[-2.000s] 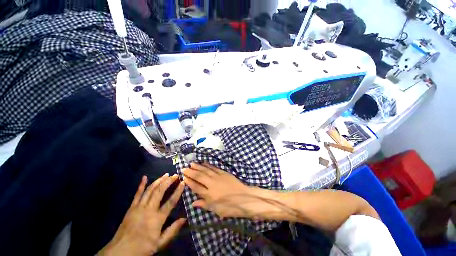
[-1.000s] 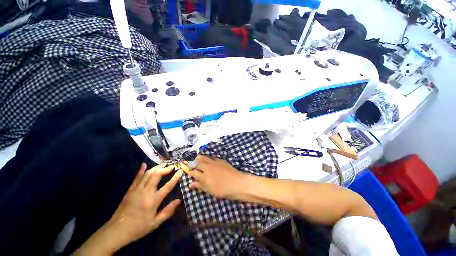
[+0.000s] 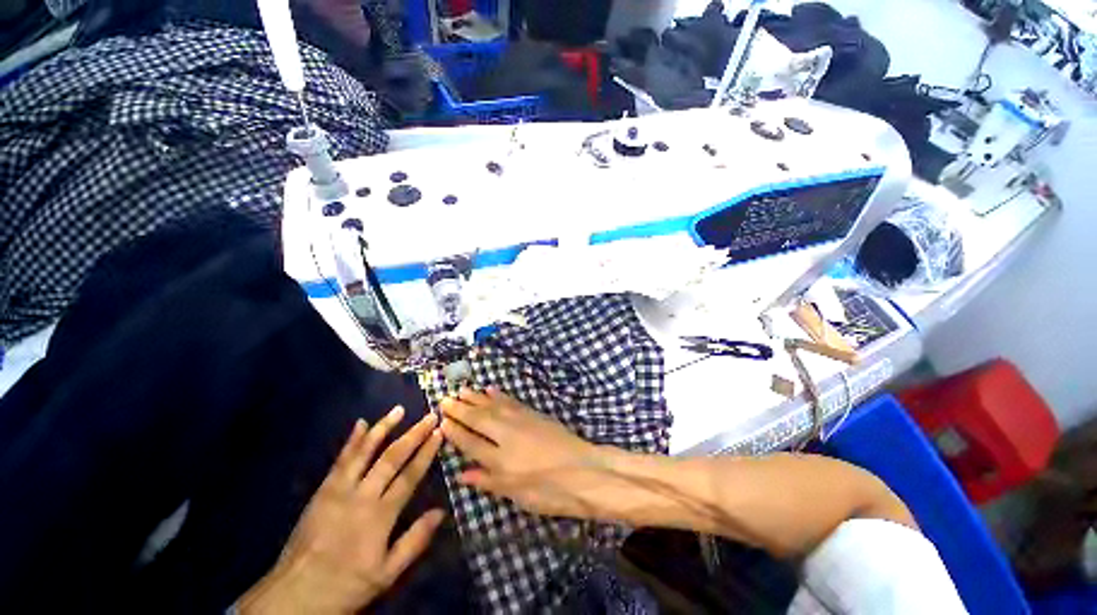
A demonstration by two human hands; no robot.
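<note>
The white sewing machine (image 3: 553, 204) stands in front of me, its presser foot and needle area (image 3: 427, 360) at the left end of the head. Plain dark fabric (image 3: 181, 396) lies on the left and gingham fabric (image 3: 589, 372) on the right, their edges meeting just below the needle. My left hand (image 3: 361, 517) rests flat on the dark fabric, fingers spread. My right hand (image 3: 511, 451) lies flat on the gingham, its fingertips at the edge, close to my left fingertips. Neither hand grips a thing. The contact at the needle is too small to tell.
Dark thread snips (image 3: 727, 347) and a brown piece (image 3: 782, 386) lie on the bed right of the gingham. A gingham pile (image 3: 156, 132) is behind left. A parts tray (image 3: 869, 315), clear plastic bag (image 3: 920, 250), blue bin (image 3: 932, 505) and red stool (image 3: 980, 427) are at right.
Over the last second both hands have moved back from the needle, towards me. The fingers of my left hand are spread on the dark fabric. The whole view has shifted slightly.
</note>
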